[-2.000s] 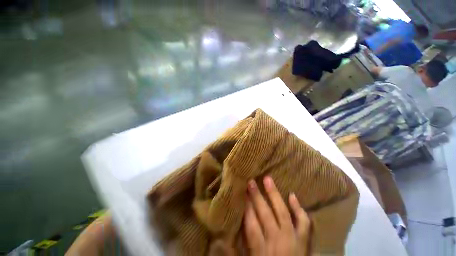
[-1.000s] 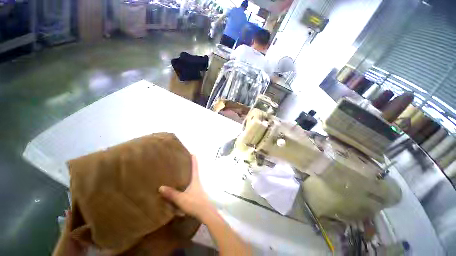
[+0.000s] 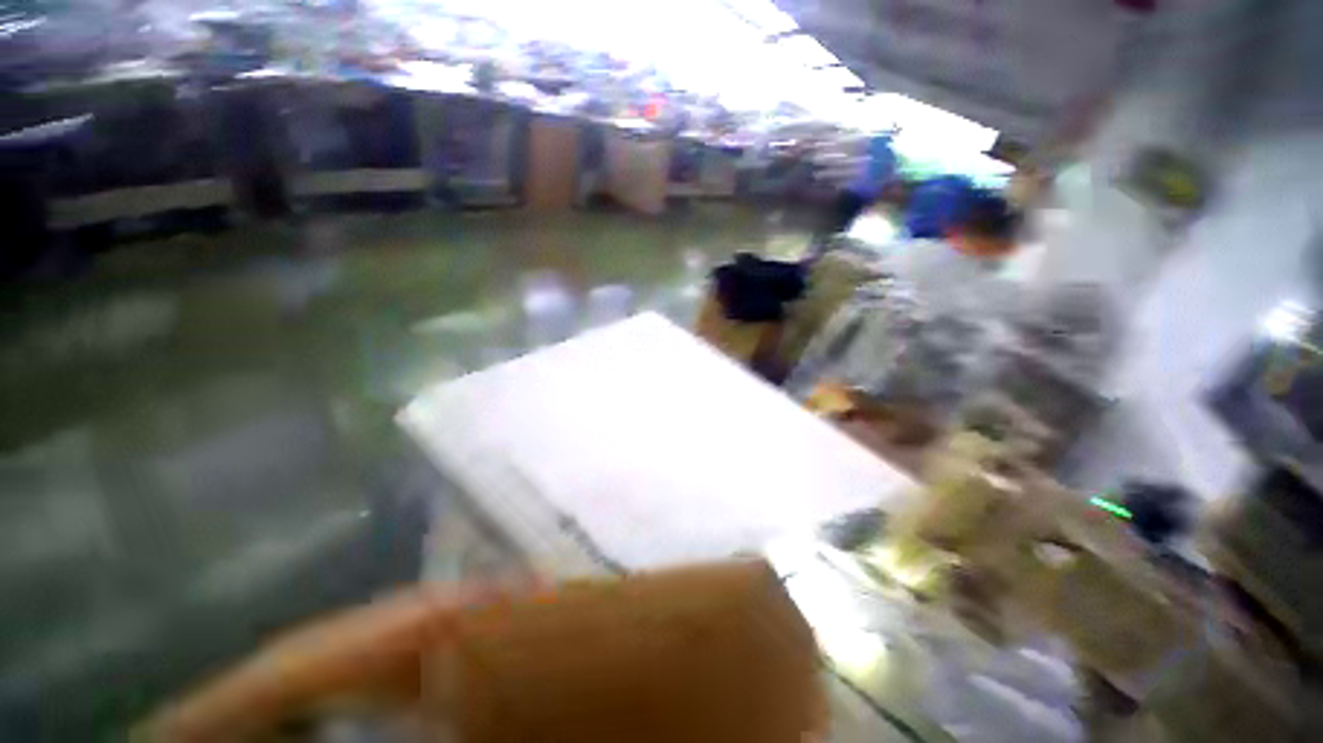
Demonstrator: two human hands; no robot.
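The folded brown trousers point(image 3: 639, 661) are at the bottom centre, blurred and cut off by the lower edge. They are in front of the white table's near edge. My left hand point(image 3: 472, 607) is blurred at their upper left side, with the forearm coming from the lower left corner; it holds the cloth, though single fingers cannot be made out. My right hand is not in view.
The white table point(image 3: 639, 436) extends beyond the trousers. A cream sewing machine point(image 3: 1016, 559) with a lit needle area and a white scrap point(image 3: 1001, 682) are at the right. A seated person point(image 3: 943, 261) and dark cloth point(image 3: 759, 286) are behind.
The view has swung, and the table shows further right than a second ago. The trousers have moved from on or over the table to the bottom edge. My right hand has left the view.
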